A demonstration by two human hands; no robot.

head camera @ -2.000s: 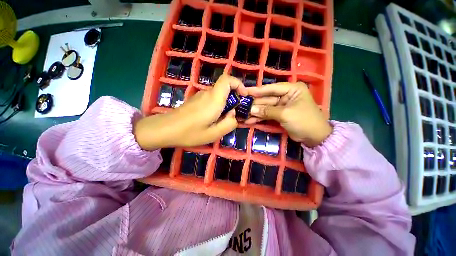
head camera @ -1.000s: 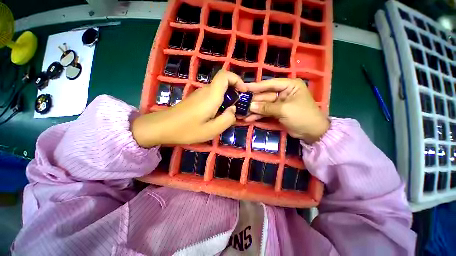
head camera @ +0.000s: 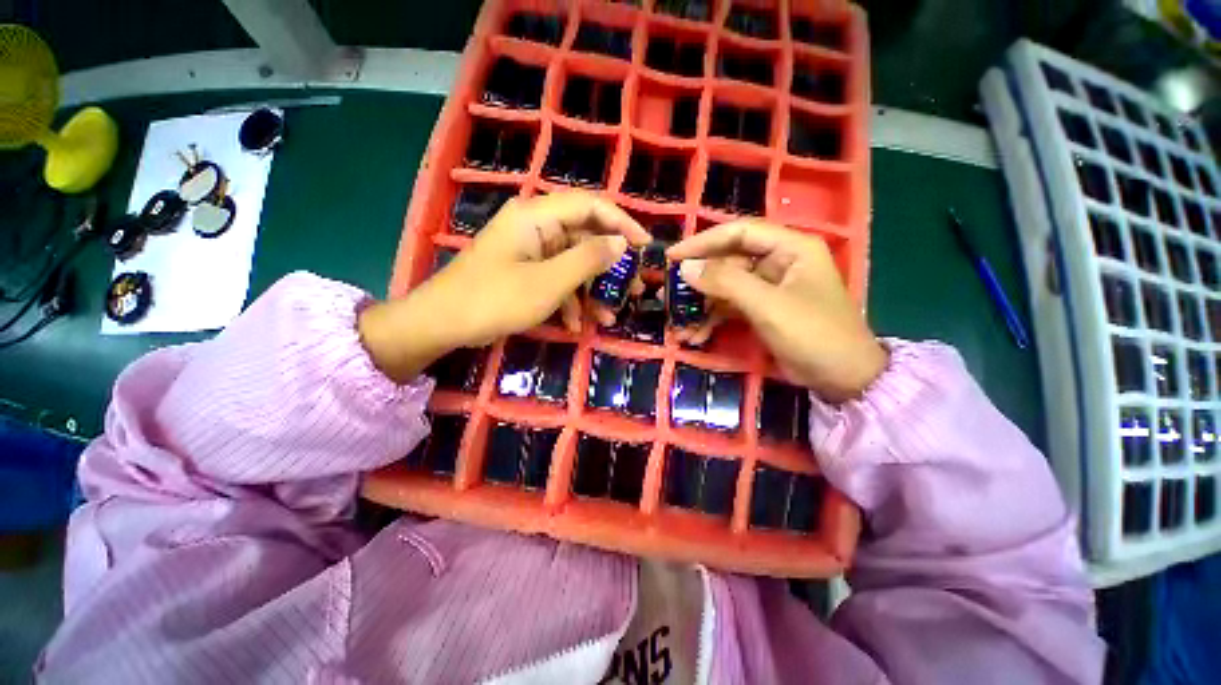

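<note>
An orange-red foam tray (head camera: pixel 609 525) lies in front of me, its cells mostly filled with dark glossy rectangular units. My left hand (head camera: pixel 516 274) holds a small black glossy unit (head camera: pixel 615 278) between thumb and fingers over the tray's middle. My right hand (head camera: pixel 790 301) holds another black unit (head camera: pixel 684 296) between thumb and fingers. The two units are upright and apart, with a gap between them. The fingers partly cover both units and hide the cells under the hands.
A white paper sheet (head camera: pixel 174 288) at the left bears round parts (head camera: pixel 164 212). A yellow fan (head camera: pixel 80 150) and cables are at the far left. A blue pen (head camera: pixel 998 297) lies on the green surface. A white foam tray (head camera: pixel 1098 535) holds dark units at the right.
My hands have moved apart, and the two units, close together before, now have a gap between them. The fingers are more raised. The camera view has shifted slightly.
</note>
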